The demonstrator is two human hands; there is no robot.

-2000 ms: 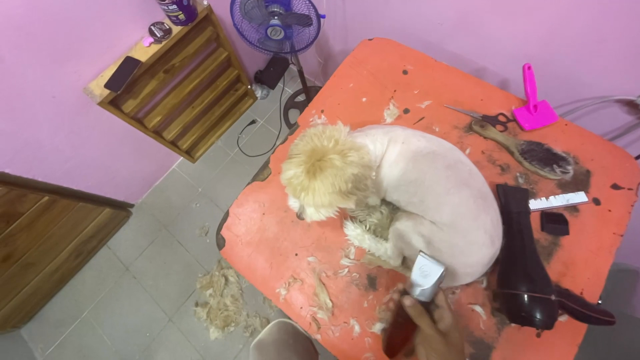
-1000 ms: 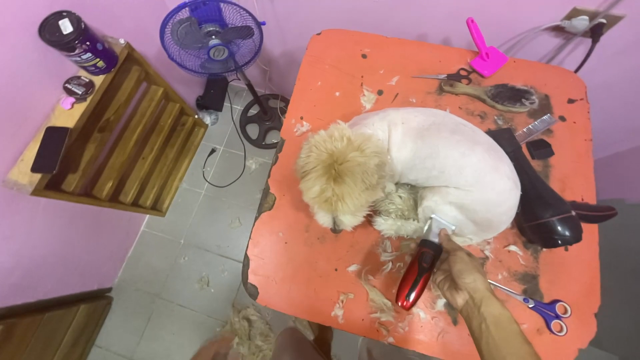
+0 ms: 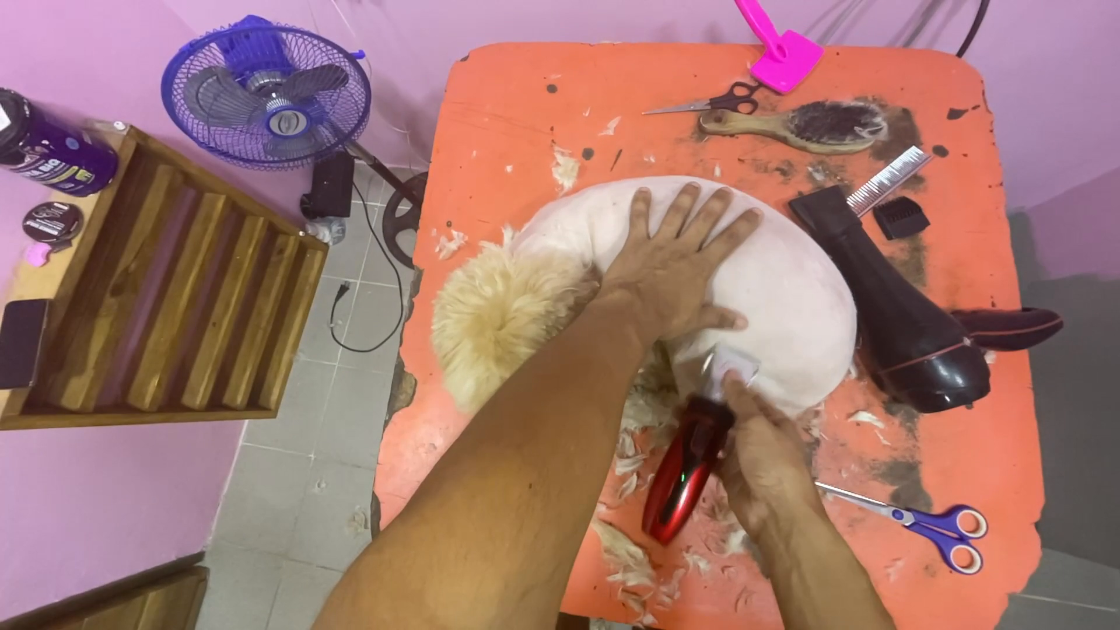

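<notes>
A dog (image 3: 779, 271) with a close-clipped body and a fluffy cream head lies curled on the orange tabletop (image 3: 499, 105). My left hand (image 3: 674, 262) rests flat on its back with the fingers spread and holds nothing. In my right hand (image 3: 757, 437) is a red and black hair clipper (image 3: 687, 472), its blade end against the dog's rear flank. My left forearm crosses in front of the dog's head and hides part of it. Loose tufts of hair (image 3: 626, 551) lie below the dog, and the paws are mostly hidden.
A black hair dryer (image 3: 914, 332), metal comb (image 3: 888, 179), black clipper guard (image 3: 901, 217), wooden brush (image 3: 796, 125), black-handled scissors (image 3: 731, 99) and pink slicker brush (image 3: 787, 61) lie behind and right. Purple-handled scissors (image 3: 945, 529) are at front right. A blue fan (image 3: 284, 122) and wooden shelf (image 3: 175, 289) stand left.
My left hand, out of view in both earlier frames, now lies on the dog's back. The clipper remains in my right hand at the dog's rear. The view has shifted.
</notes>
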